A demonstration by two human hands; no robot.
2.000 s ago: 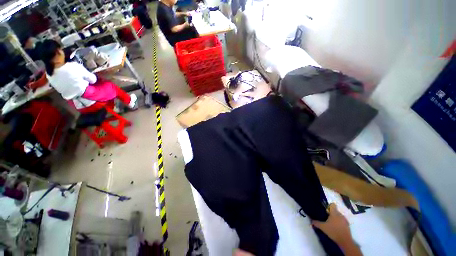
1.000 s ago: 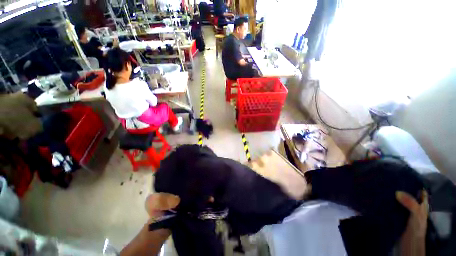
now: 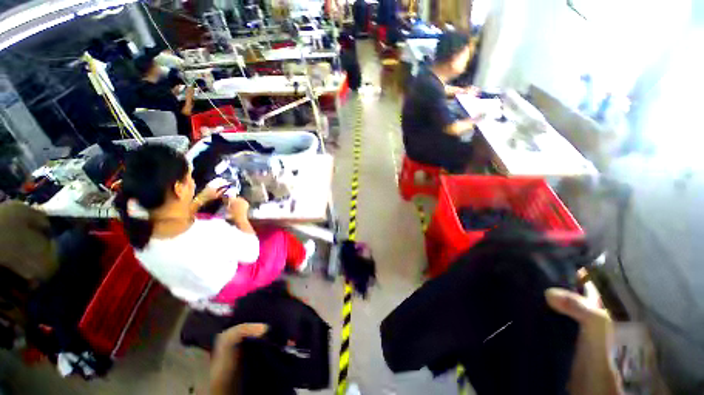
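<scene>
Black trousers (image 3: 494, 308) hang in the air in front of me, bunched and blurred. My right hand (image 3: 580, 308) grips them at the right, thumb on top, beside the red crate. My left hand (image 3: 238, 339) holds a dark cloth part (image 3: 297, 332) at the lower left. A small pale mark shows on that part. Whether the two dark parts join is hidden below the picture's edge.
A red plastic crate (image 3: 502, 208) with dark contents stands ahead on the right. A seated person in white (image 3: 197, 258) works at a table at left. Another in black (image 3: 432, 116) sits at a white table (image 3: 533, 139). Yellow-black floor tape (image 3: 353, 224) runs between. Red crates stand at left.
The trousers were spread on the white table, then lifted in both hands. The view has turned and moved forward; the crate and seated people now look nearer and the white table is out of view.
</scene>
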